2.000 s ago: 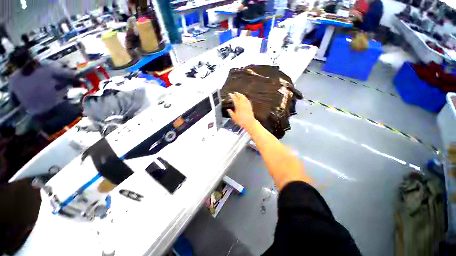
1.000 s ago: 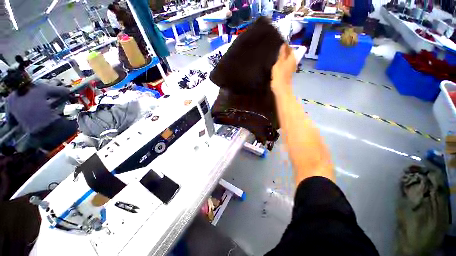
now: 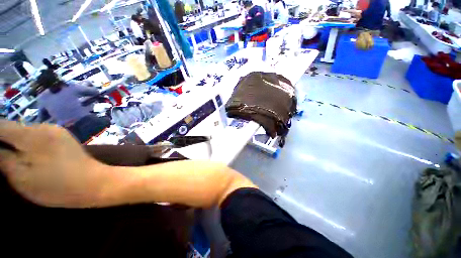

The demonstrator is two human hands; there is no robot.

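My right hand (image 3: 48,164) is large and blurred at the left edge, with the forearm reaching across from the lower right. It holds a dark brown garment (image 3: 124,154); the fingertips are cut off or hidden. The cloth shows behind the wrist over the machine bed, and a very dark mass fills the area below the arm. A folded stack of brown garments (image 3: 263,98) lies at the table's far right end. My left hand is not in view.
The white sewing machine (image 3: 202,121) with its black control panel stands behind the arm. Thread cones (image 3: 160,55) and a seated person (image 3: 65,103) are at the left. Blue crates (image 3: 359,58) and an olive cloth heap (image 3: 434,211) are on the floor at the right.
My right hand has moved from the stack, leftward and close to the camera, bringing a brown garment with it. The phone and snips on the machine bed are now covered.
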